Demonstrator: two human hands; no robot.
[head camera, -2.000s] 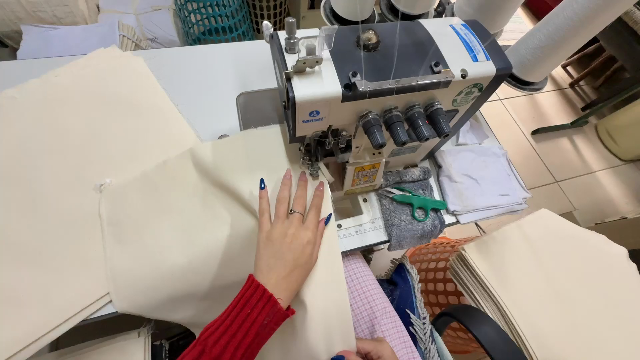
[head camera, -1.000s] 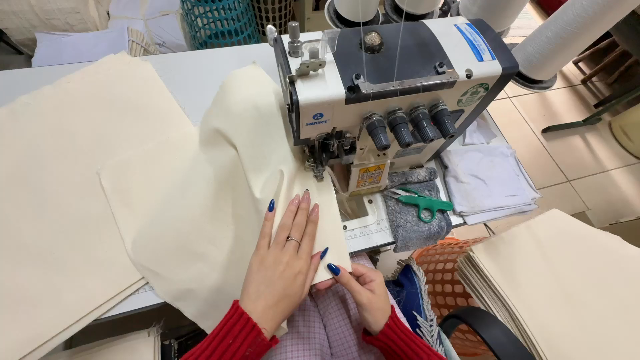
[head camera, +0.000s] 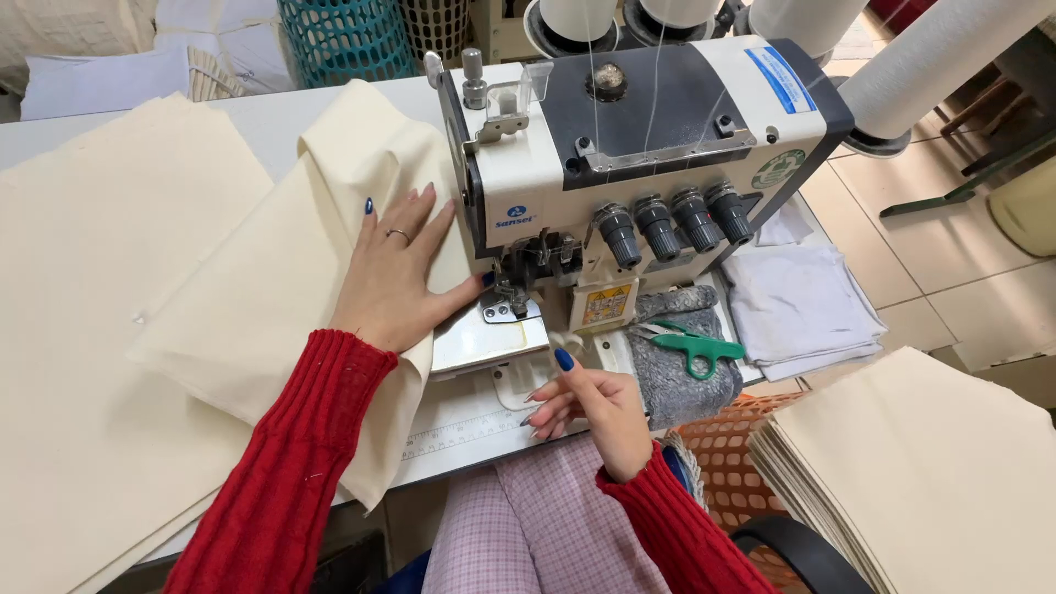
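A cream fabric piece (head camera: 247, 305) lies partly folded left of the Sansei overlock sewing machine (head camera: 627, 140). Flat on it, fingers spread, rests my left hand (head camera: 396, 272), its thumb beside the presser foot (head camera: 513, 304). My right hand (head camera: 598, 412) is raised over the table's front edge below the machine, fingers loosely curled and thumb up, with nothing seen in it; a wisp of thread or trimming shows just above the thumb. Green-handled thread snips (head camera: 689, 342) lie on a grey fuzzy cloth (head camera: 685, 396) right of the right hand.
Cream fabric stacks lie at the left (head camera: 99, 330) and right (head camera: 916, 462). Folded white cloths (head camera: 800, 305) sit right of the machine. An orange plastic basket (head camera: 734, 462) stands below the table edge, near a black chair armrest (head camera: 800, 544). Thread cones (head camera: 924, 74) stand behind; a printed ruler (head camera: 462, 433) runs along the front edge.
The fabric has shifted left off the machine's plate and folded over at the back. My left hand has moved up and left with it. My right hand has let go of the fabric's edge.
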